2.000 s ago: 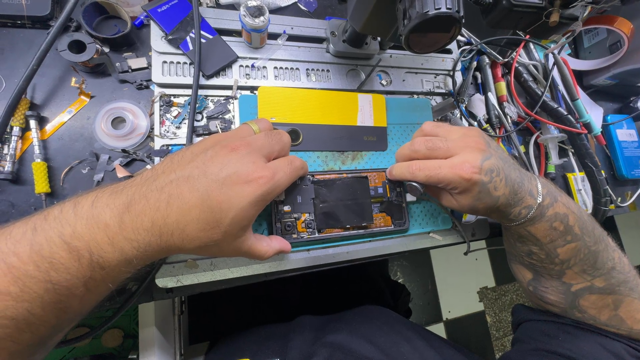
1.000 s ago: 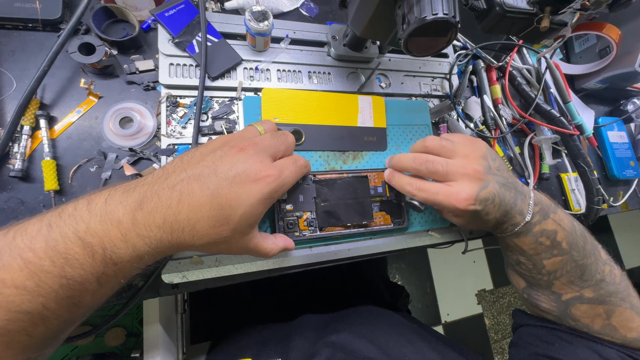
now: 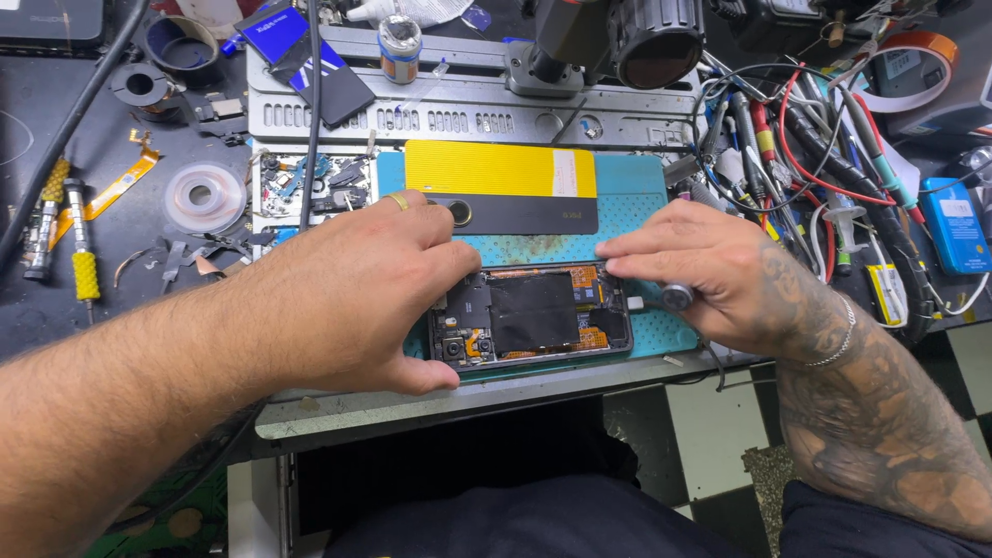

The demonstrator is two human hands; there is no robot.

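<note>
An opened smartphone (image 3: 535,314) lies on a teal silicone mat (image 3: 651,182), its battery, orange flex parts and camera modules exposed. My left hand (image 3: 387,287) grips its left end, with the thumb at the lower edge and the fingers at the upper edge. My right hand (image 3: 690,271) is at the phone's upper right corner with fingertips extended. A screwdriver-like tool with a round metal end (image 3: 677,297) sits under its curled fingers. A white cable plug (image 3: 635,303) is at the phone's right end. Beyond the phone lies a yellow and black phone back cover (image 3: 504,174).
A microscope stand (image 3: 573,46) rises behind the mat. Left are a clear spool (image 3: 204,197), precision screwdrivers (image 3: 81,248) and small parts. A jar (image 3: 400,50) stands behind the cover. Tangled cables and probes (image 3: 814,155) crowd the right, beside a blue device (image 3: 955,225).
My right hand has shifted slightly from the phone's right end, and the white plug there now shows. My left hand stays on the phone.
</note>
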